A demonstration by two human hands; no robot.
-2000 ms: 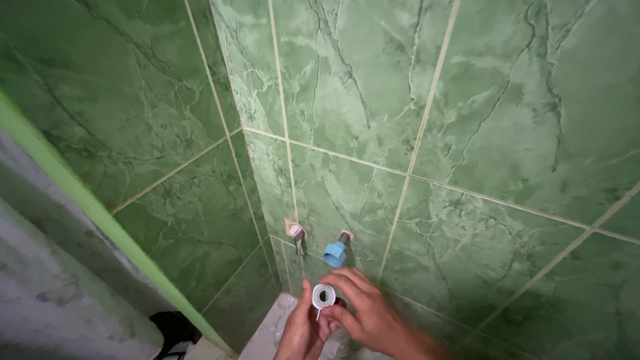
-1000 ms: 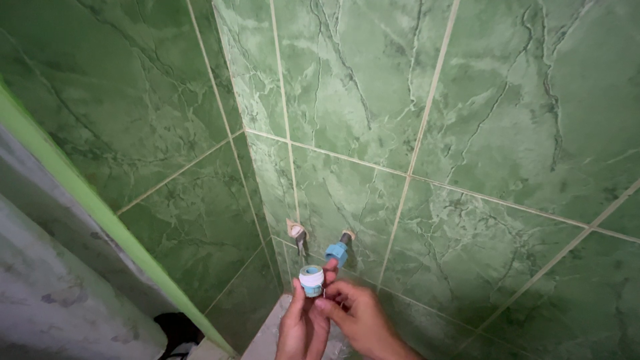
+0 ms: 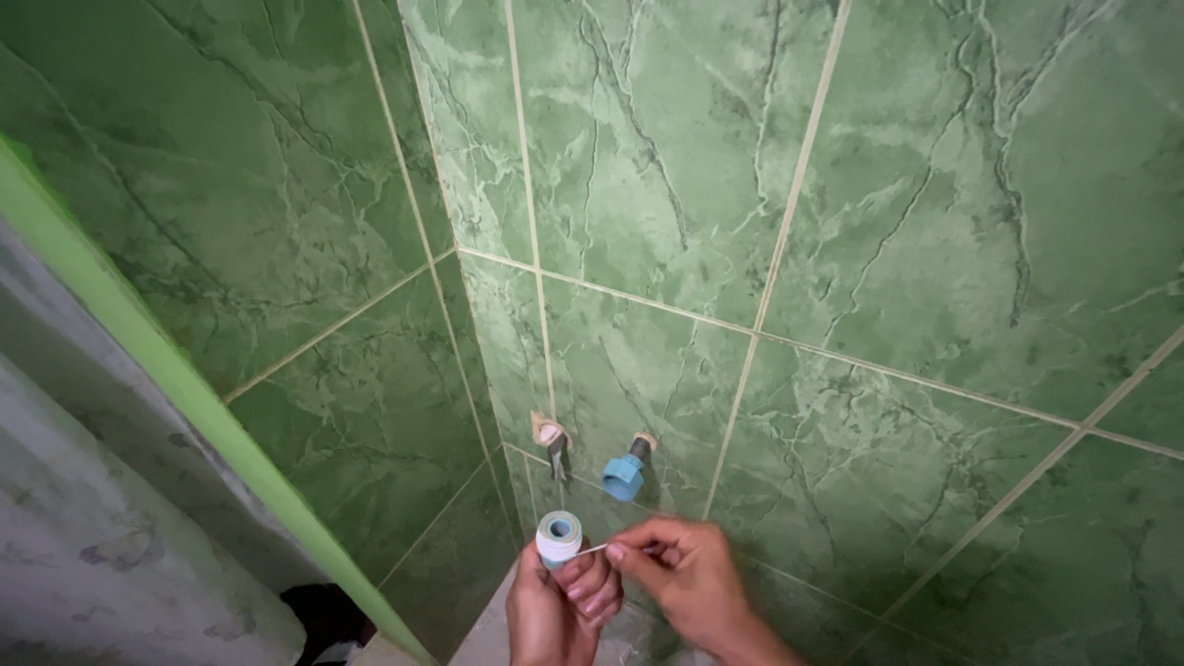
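At the bottom centre my left hand (image 3: 561, 597) holds a small round fitting (image 3: 559, 535) upright; its end is wrapped in white thread or tape and a blue-green part shows below. A thin white strand (image 3: 593, 548) runs taut from the wrap to my right hand (image 3: 680, 578), which pinches it between thumb and fingers. Just above the hands, a blue plastic pipe nut (image 3: 622, 476) sits on a dark pipe stub coming out of the tiled wall. To its left is a wall outlet (image 3: 550, 433) with a dark stub and loose strands hanging down.
Green marbled tile walls (image 3: 647, 166) meet in a corner behind the hands. A bright green edge strip (image 3: 185, 370) slants down on the left, beside a patterned pale curtain (image 3: 120, 518). A dark object (image 3: 324, 615) lies at its foot. A pale ledge (image 3: 486, 615) is below the hands.
My right hand has moved right, away from the fitting, with the white strand stretched between them. The fitting was tilted towards the camera at first and has since been turned more upright.
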